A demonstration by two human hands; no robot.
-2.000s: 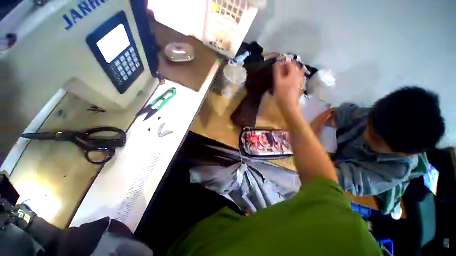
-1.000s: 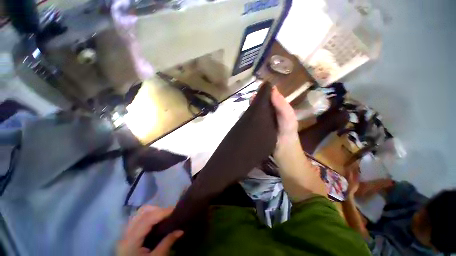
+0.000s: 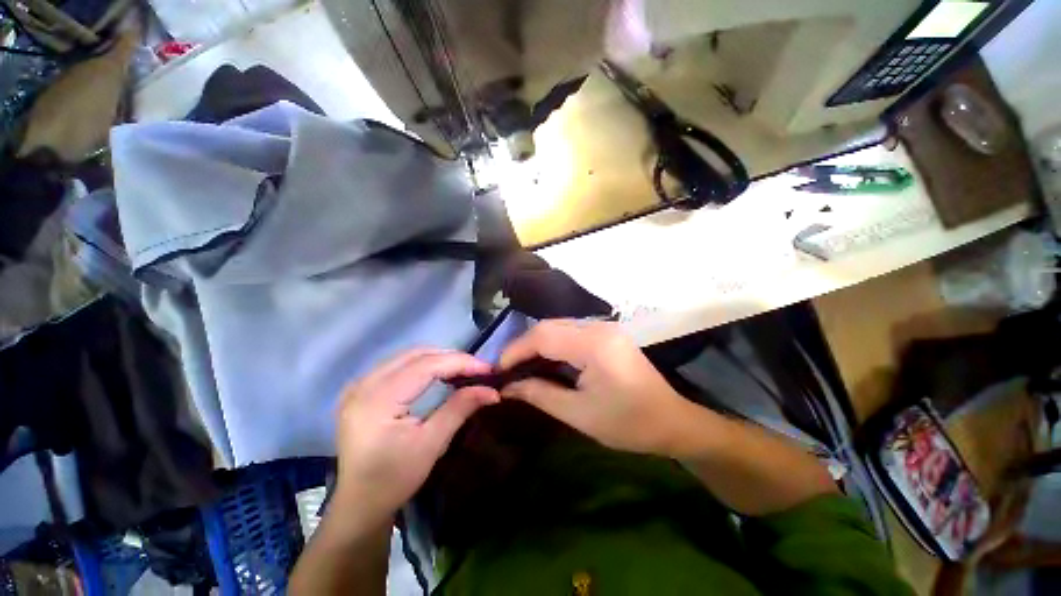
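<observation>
The grey-blue fabric panel (image 3: 337, 291) lies heaped left of the needle and hangs over the table's front edge. Dark cloth (image 3: 535, 279) lies beside it below the presser foot (image 3: 481, 167). My left hand (image 3: 401, 425) and my right hand (image 3: 599, 384) meet in front of my body and pinch the edge of a dark brown piece (image 3: 489, 448) between fingertips. A small bit of grey-blue cloth shows at my fingers. Most of the dark piece is hard to tell from the shadow beneath.
Black shears (image 3: 692, 157) lie on the machine bed. Green snips (image 3: 861, 178) and a small angled metal piece (image 3: 814, 241) lie on the white table. A flat case with a reddish picture (image 3: 931, 472) is at lower right. Blue baskets (image 3: 262, 524) stand below left.
My right hand has gone from reaching over the side table to the front of my body with the dark piece. Both hands have come together on it. The view has turned left.
</observation>
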